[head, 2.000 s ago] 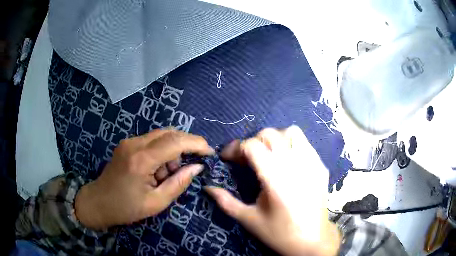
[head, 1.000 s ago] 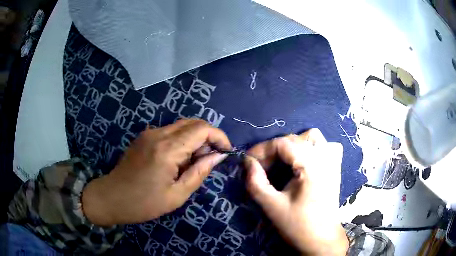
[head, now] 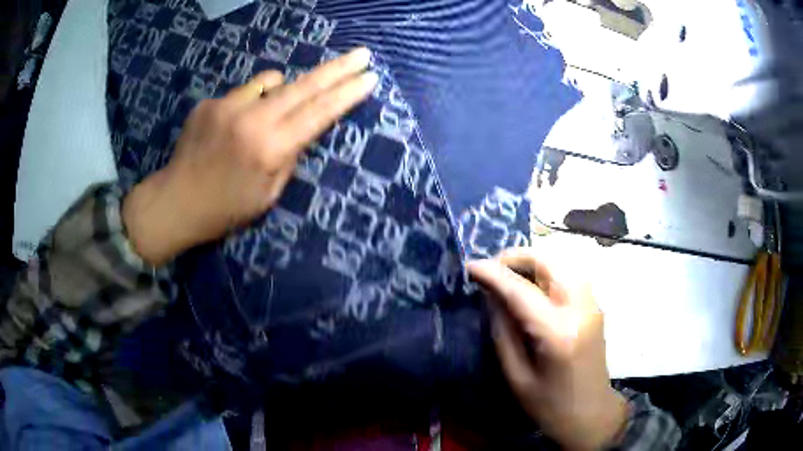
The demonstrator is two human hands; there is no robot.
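The patterned denim panel point(head: 352, 185) lies in front of me, dark blue with a pale letter and diamond print, and hangs over the table's near side. A straight edge or seam runs down it towards my right hand. Plain dark blue denim point(head: 480, 97) lies beyond that edge. My left hand point(head: 238, 150) lies flat on the printed cloth, fingers stretched to the upper end of the edge. My right hand point(head: 550, 335) pinches the lower end of the edge between thumb and fingers.
Snips with orange-yellow handles point(head: 759, 304) lie at the right of the white table point(head: 660, 317). The metal machine bed point(head: 607, 189) is at the right. Pale thread ends show at the cloth's upper right edge. A corner of grey-blue cloth shows at the top.
My hands have moved apart, the left up and the right down. The bunched cloth between them is now spread along a straight edge. The cloth and loose threads have shifted up in view.
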